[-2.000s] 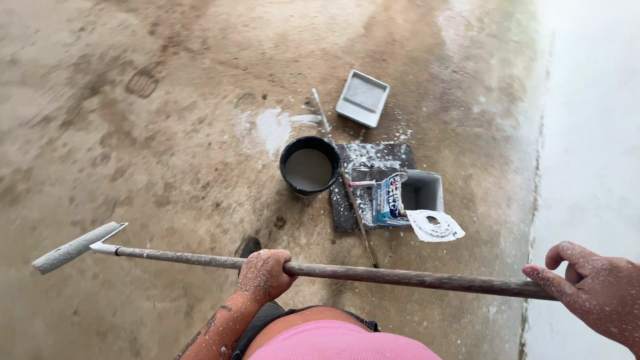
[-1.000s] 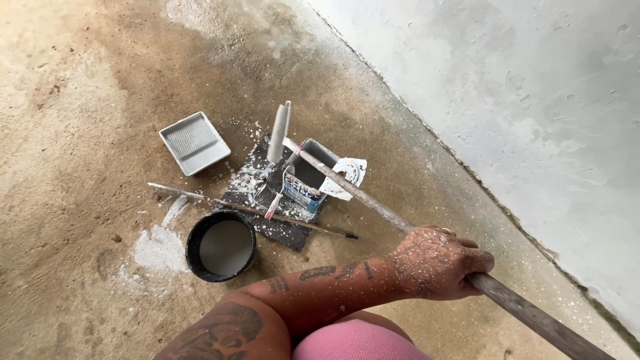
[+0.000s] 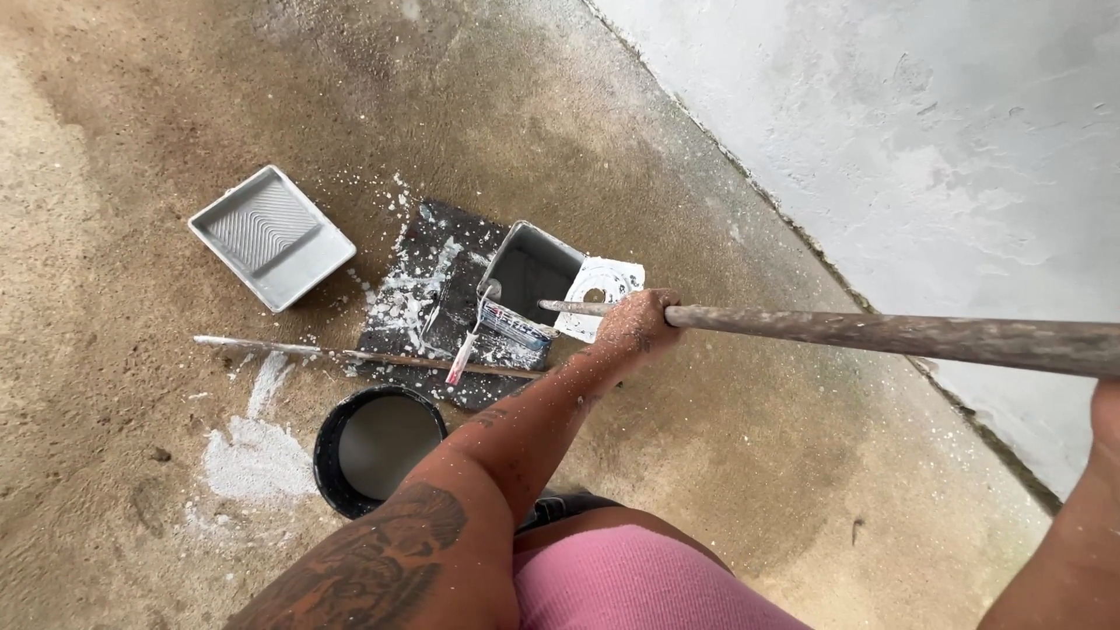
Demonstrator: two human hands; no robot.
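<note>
A long wooden pole [image 3: 875, 337] runs from the right edge toward an open square paint container [image 3: 534, 262]. My left hand [image 3: 643, 319] is closed around the pole near the container's white, paint-smeared lid [image 3: 604, 284]. At the right edge my right hand [image 3: 1107, 402] shows only in part, just below the pole; its fingers are out of the frame. The pole's far end reaches over the container's opening, and the roller head is hidden, apparently down inside. A small roller handle [image 3: 464, 354] hangs at the container's near side.
A ridged paint tray [image 3: 319, 262] lies on the concrete floor at left. A black bucket of greyish liquid [image 3: 389, 446] stands by my left arm. A thin paint-spattered stick [image 3: 394, 357] crosses a dark spattered board [image 3: 420, 324]. The pale wall [image 3: 919, 157] rises at right.
The roller head, out over the floor at left two seconds ago and above the container one second ago, no longer shows. My left hand remains around the pole. The view has turned.
</note>
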